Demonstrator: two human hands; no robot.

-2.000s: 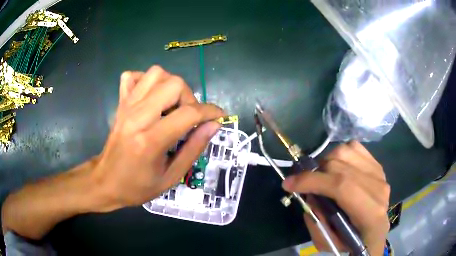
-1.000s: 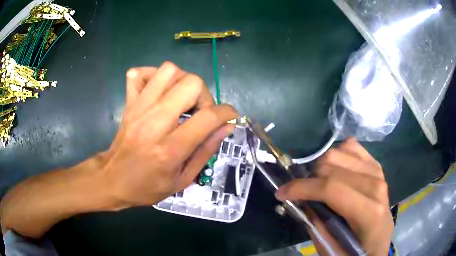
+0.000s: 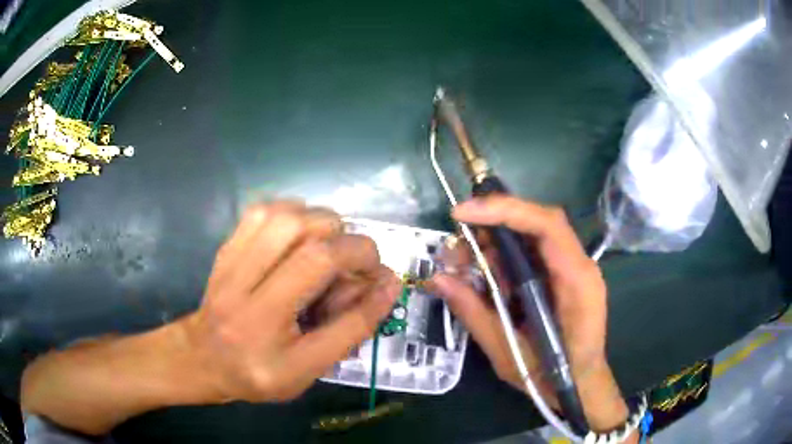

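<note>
My left hand (image 3: 291, 299) pinches a brass contact strip (image 3: 412, 282), of which a small part shows, over the white socket housing (image 3: 408, 377). A green wire (image 3: 374, 373) runs down from under my left fingers to a second, blurred brass strip (image 3: 358, 417) below the housing. My right hand (image 3: 538, 277) grips the soldering iron (image 3: 530, 286), tip pointing up and away from the housing, with the bent solder feed tube (image 3: 495, 282) beside it. A right fingertip is close to the pinched strip; contact is unclear. A green circuit board (image 3: 395, 321) shows inside the housing.
A pile of brass strips with green wires (image 3: 65, 130) lies at the left. A bagged bundle (image 3: 664, 178) lies at the right, partly behind the clear fume hood (image 3: 721, 113). More brass strips (image 3: 682, 390) show at the lower right.
The iron tip has left the strip and moved up. My right hand has come in beside my left fingers. The green wire and far strip have swung from above the housing to below it.
</note>
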